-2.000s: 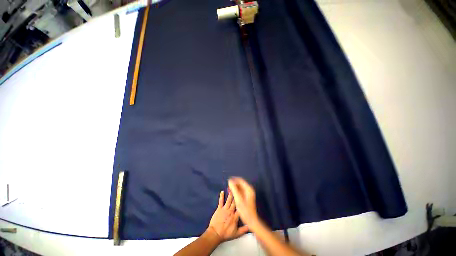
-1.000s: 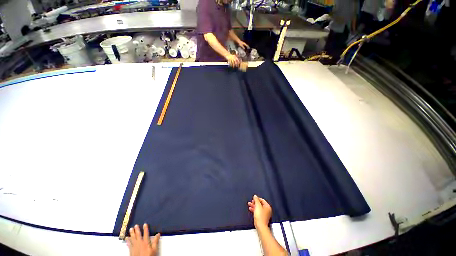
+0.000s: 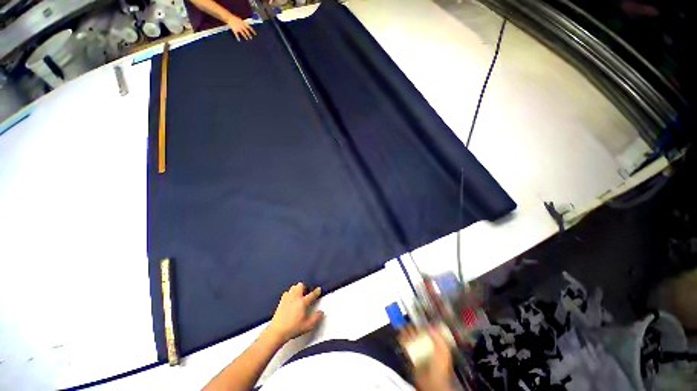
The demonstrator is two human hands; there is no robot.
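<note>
Dark navy cloth lies over the white table, with a loose fold along its right side. My left hand rests at the cloth's near edge, fingers apart, holding nothing. My right hand is blurred at the lower right, on the pale handle of the end cutter. The cutter is at the near end of the guide rail, beside a blue block. The rail runs out from under the cloth. A short yellowish strip and a longer orange-brown strip lie on the cloth's left side.
A person's hand touches the far cloth edge. A thin black cable crosses the table's right part to the cutter. Metal bars run at the right end. Scraps and a bin are on the floor at right.
The cutter has come from the far edge to the near edge, and my right hand is now on it. My left hand has moved right from the short strip. The view has shifted right.
</note>
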